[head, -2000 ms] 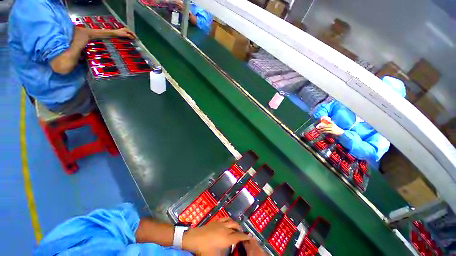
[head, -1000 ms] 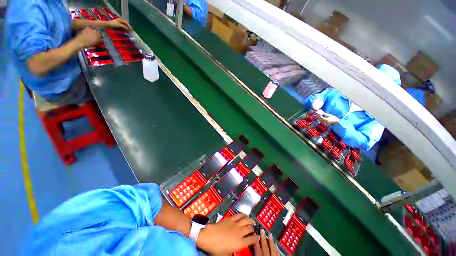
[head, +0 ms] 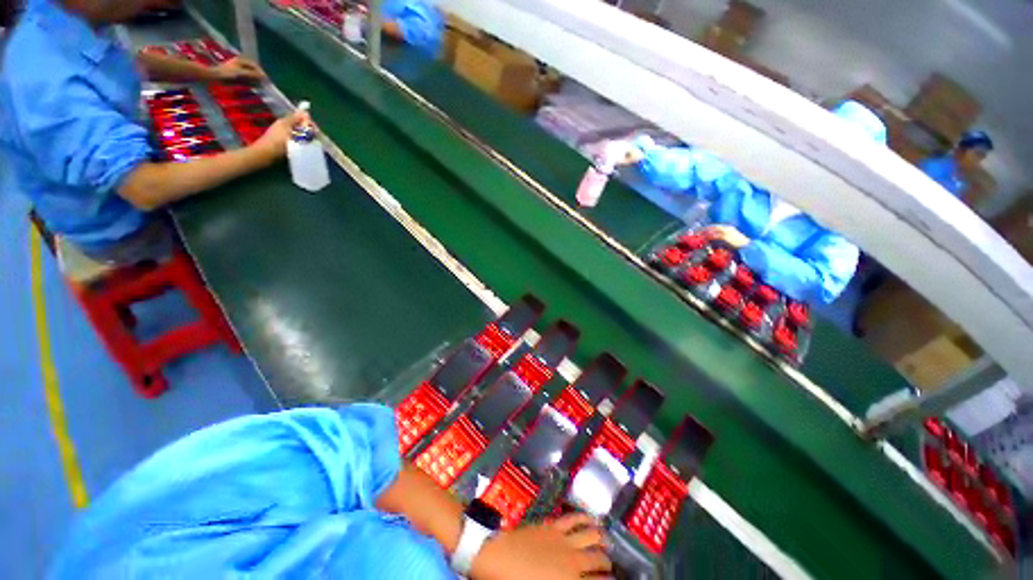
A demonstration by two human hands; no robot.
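Open red-and-black flip phones (head: 451, 451) lie in two rows in a clear plastic tray (head: 421, 374) at the lower middle. Their black screen halves point up and right, and the red keypad halves (head: 655, 512) point toward me. Four front-row screens look grey or whitish with glare, one of them (head: 598, 484) just above my hand. My left hand (head: 549, 552), with a white-banded watch, lies low over the tray's near edge, fingers close together. What is under its fingers is hidden. My right hand is not in view.
A green conveyor (head: 532, 263) runs beyond the tray. At the left, a person in blue touches a white bottle (head: 307, 162) beside another phone tray (head: 181, 122). Across, a person holds a pink bottle (head: 590, 185). A white beam (head: 725, 108) crosses above.
Another front-row phone now shows its screen half raised open. The fingers beside my left hand are gone from view. The left neighbour's hand has moved to the white bottle; the opposite person's hand to the pink one.
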